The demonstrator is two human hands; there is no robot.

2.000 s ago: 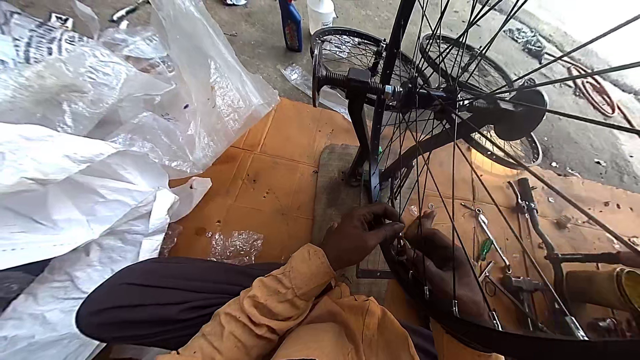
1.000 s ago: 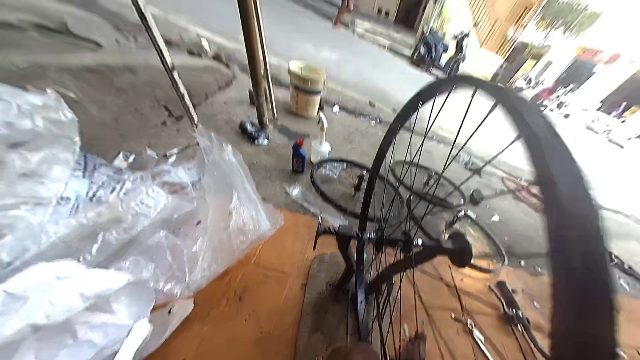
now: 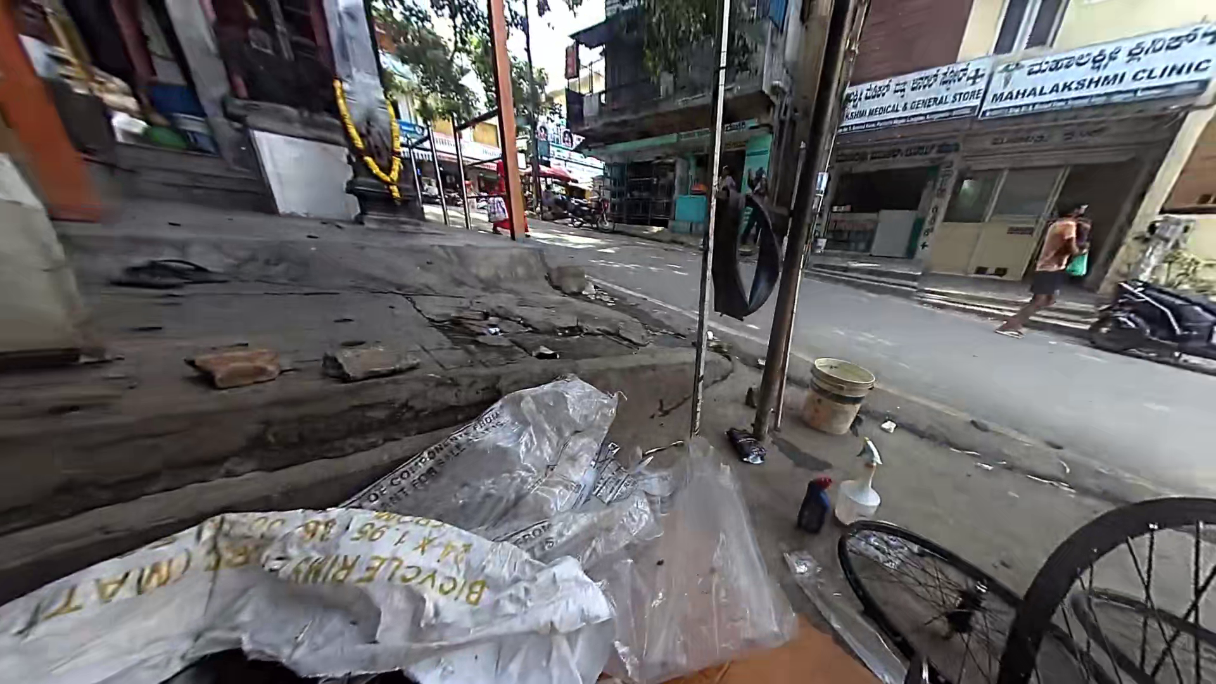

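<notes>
Neither of my hands shows in the head view now. A spoked bicycle wheel (image 3: pixel 1021 608) with a black rim stands at the lower right, cut off by the frame's edge. Behind it a second spoked wheel (image 3: pixel 855 575) lies on the ground. White woven sacks (image 3: pixel 313 608) bearing print and clear plastic sheeting (image 3: pixel 693 579) lie crumpled across the lower left and middle. A strip of orange-brown sheet (image 3: pixel 807 660) shows at the bottom edge.
A blue bottle (image 3: pixel 814 505) and a white spray bottle (image 3: pixel 858 496) stand beyond the wheels, near a dirty bucket (image 3: pixel 837 395). Metal poles (image 3: pixel 796 218) rise beside a hanging black rubber loop (image 3: pixel 747 255). Stones (image 3: pixel 236 367) lie on the raised pavement. A person (image 3: pixel 1054 261) walks across the street.
The view has swung far up and to the left, onto the street. Both hands, seen at the wheel rim two seconds ago, are out of the picture now.
</notes>
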